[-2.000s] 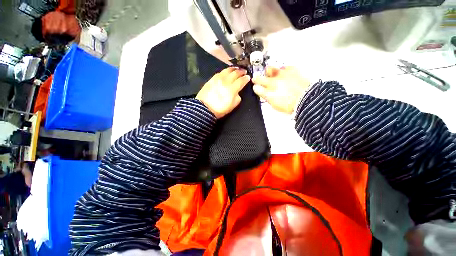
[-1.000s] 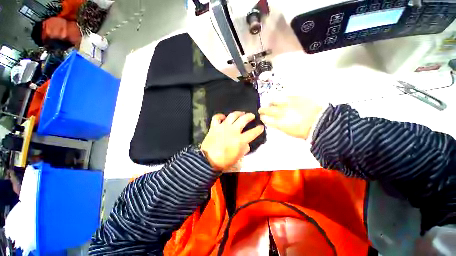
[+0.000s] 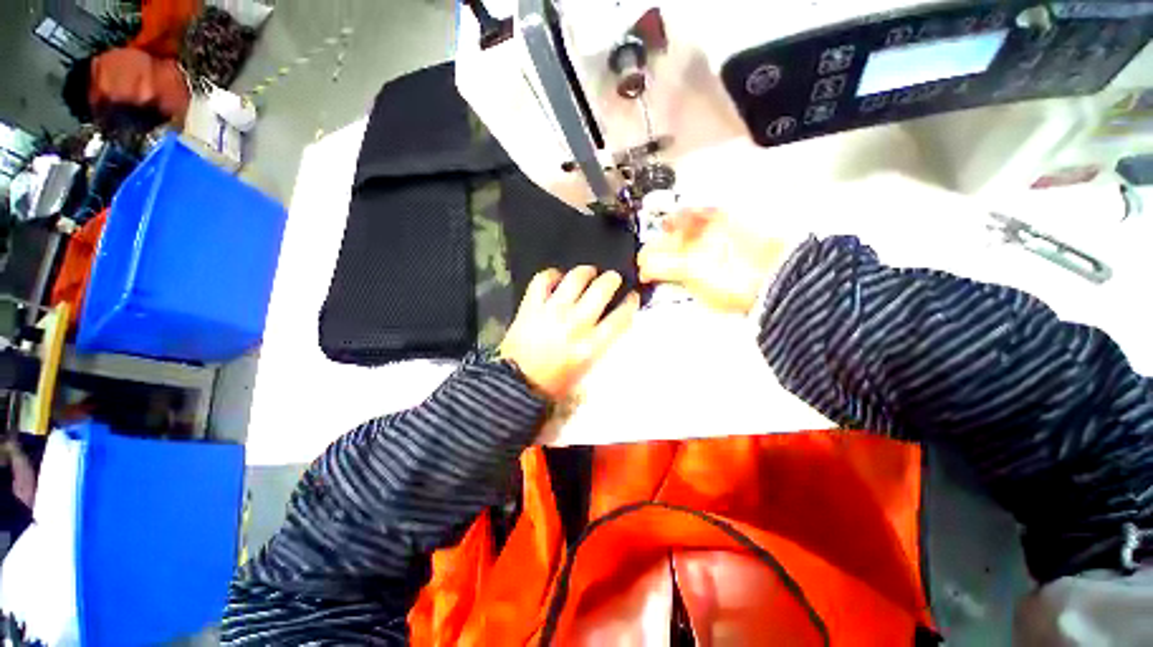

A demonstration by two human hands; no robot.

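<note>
The black back panel (image 3: 411,259) lies flat on the white table, mesh face up, with a camouflage strip (image 3: 489,234) along its middle and a black cross band (image 3: 436,180). Its right edge is at the presser foot and needle (image 3: 622,209). My left hand (image 3: 567,331) rests with bent fingers on the panel's near right corner. My right hand (image 3: 708,259) is at the panel's right edge beside the presser foot, its fingertips together at the rim; whether they pinch it is hard to see.
The white machine head (image 3: 525,95) and control panel (image 3: 929,70) stand at the back. Thread snips (image 3: 1049,245) lie on the table's right. Two blue bins (image 3: 190,253) are at the left. Orange fabric (image 3: 746,487) covers my lap.
The panel has turned and shifted away from my lap, its near edge now higher on the table. My left hand has moved from lying over the mesh's upper part to the near corner.
</note>
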